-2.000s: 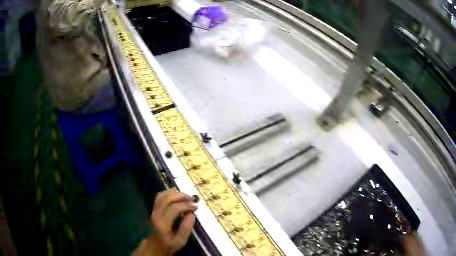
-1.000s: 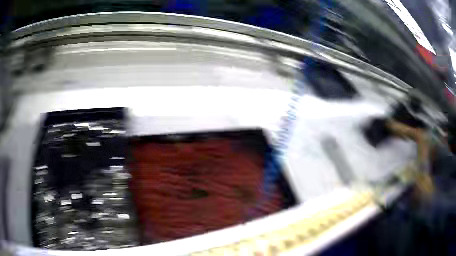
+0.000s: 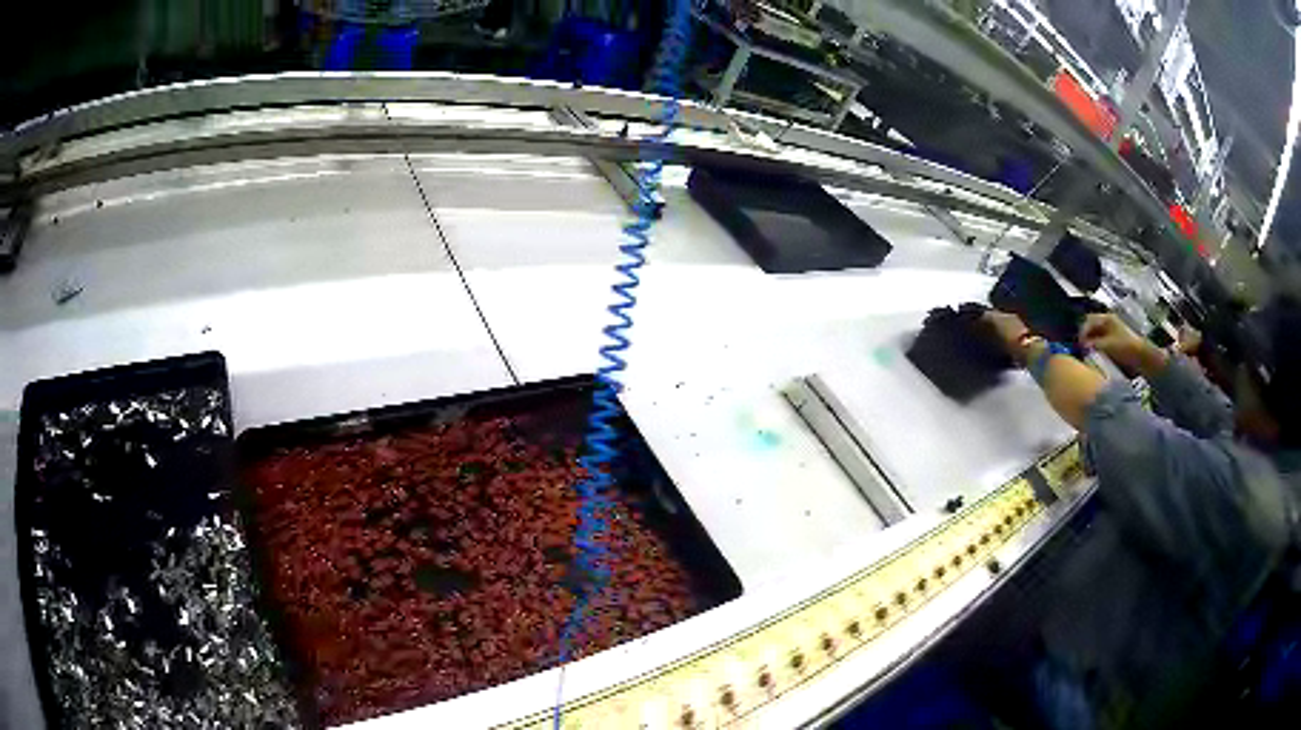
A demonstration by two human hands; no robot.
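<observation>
Neither of my hands is in view. Nearest in front of me, a black tray [image 3: 143, 571] at the left holds loose silver leaded components. Beside it, a larger black tray [image 3: 442, 556] holds a spread of red-brown components. A coiled blue wrist strap cord [image 3: 618, 328] hangs over the larger tray. A yellow circuit board panel [image 3: 856, 628] lies in the rail track along the lower right, with a row of small dark red dots on it.
A support bar [image 3: 853, 456] lies across the white bench [image 3: 343, 300]. An empty-looking black tray [image 3: 788, 220] stands farther back. At the right, another worker [image 3: 1170, 456] in grey-blue sleeves reaches to a dark tray [image 3: 963, 350]. A small black thumb screw [image 3: 953, 505] stands by the rail.
The view has swung from the board track to the trays and the other worker. My hands, seen two seconds ago by the board and over the silver-part tray, are out of the picture.
</observation>
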